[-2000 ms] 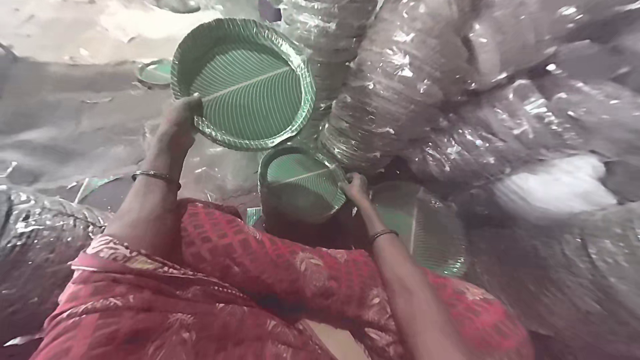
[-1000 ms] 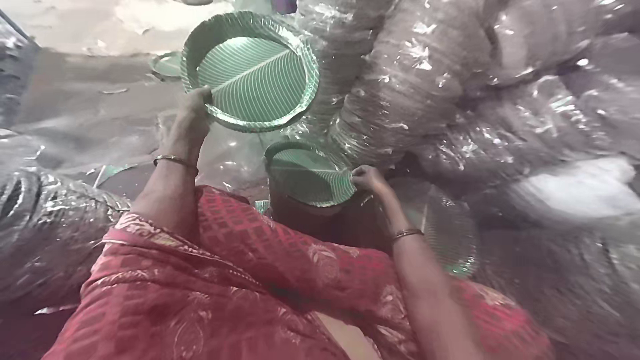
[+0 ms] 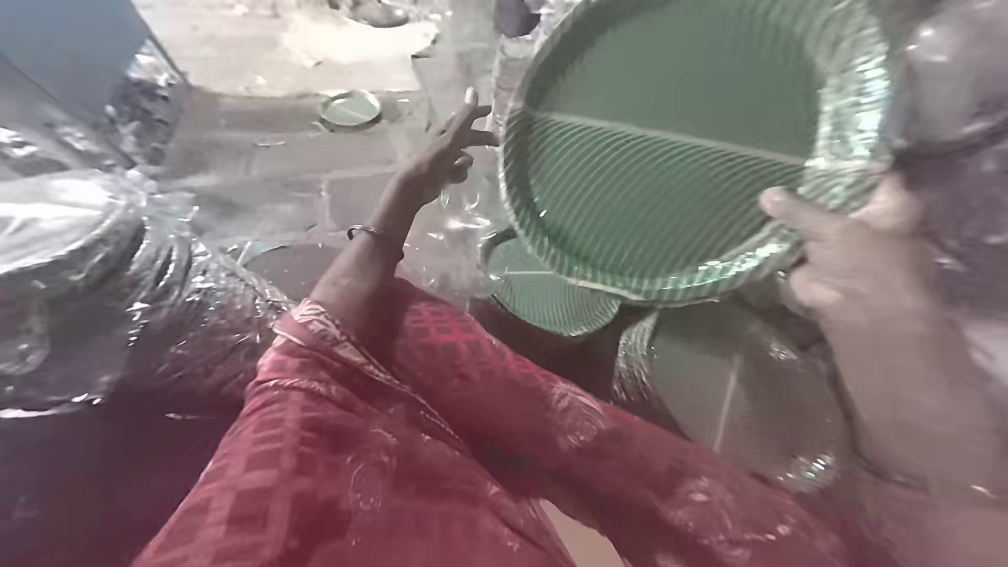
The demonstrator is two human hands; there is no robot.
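My right hand (image 3: 843, 236) grips the lower right rim of a round green leaf-patterned plate (image 3: 669, 181), perhaps a stack of them, raised and tilted in front of me. To the left of the plate, my left hand (image 3: 453, 150) is raised with its fingers apart, holding nothing. Behind and below the held plate lies another green leaf-patterned plate (image 3: 543, 291), partly covered by it. Lower right, beside my knee, a stack of similar plates in clear plastic (image 3: 740, 394) rests tilted.
A small round green plate (image 3: 350, 110) lies on the floor (image 3: 252, 165) at the upper left. Plastic-wrapped stacks (image 3: 71, 228) stand at the left, with more wrapped bundles (image 3: 961, 79) at the far right. A blue-grey surface (image 3: 79, 47) fills the top left corner.
The large green plate has passed from my left hand to my right, which has let go of the lower plate's rim. My left hand is now empty with its fingers spread.
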